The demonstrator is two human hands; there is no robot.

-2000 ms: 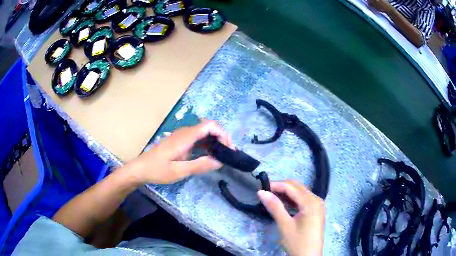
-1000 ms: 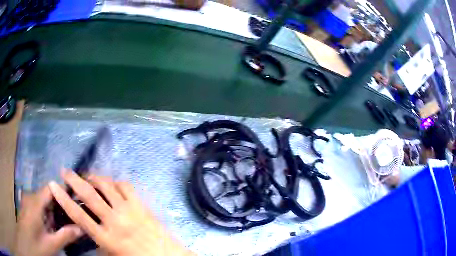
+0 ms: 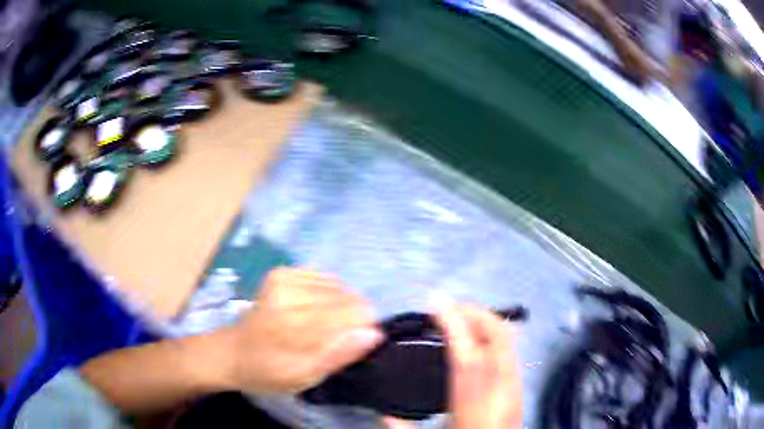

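Note:
The view is blurred. A black headband part [image 3: 410, 377], with a thin dark arc along its top and a broad dark surface below, is low in front of me between both hands. My left hand [image 3: 306, 335] grips its left end with bent fingers. My right hand [image 3: 482, 360] holds its right side, with a thin dark tip standing out beyond the fingers. Whether an ear cup is joined to it, I cannot tell.
Open ear cups [image 3: 155, 142] stand in rows on a cardboard sheet [image 3: 176, 218] at the left. Tangled headbands [image 3: 611, 369] lie right. A dark part [image 3: 327, 40] and others rest on the green belt [image 3: 503, 117]. A blue tote [image 3: 75, 276] is left, and a person's arm [image 3: 616, 38] is across the belt.
The view swung right to the headband pile and back. The headband that lay on the bench centre is no longer there. A dark part now shows on the belt beyond the cardboard.

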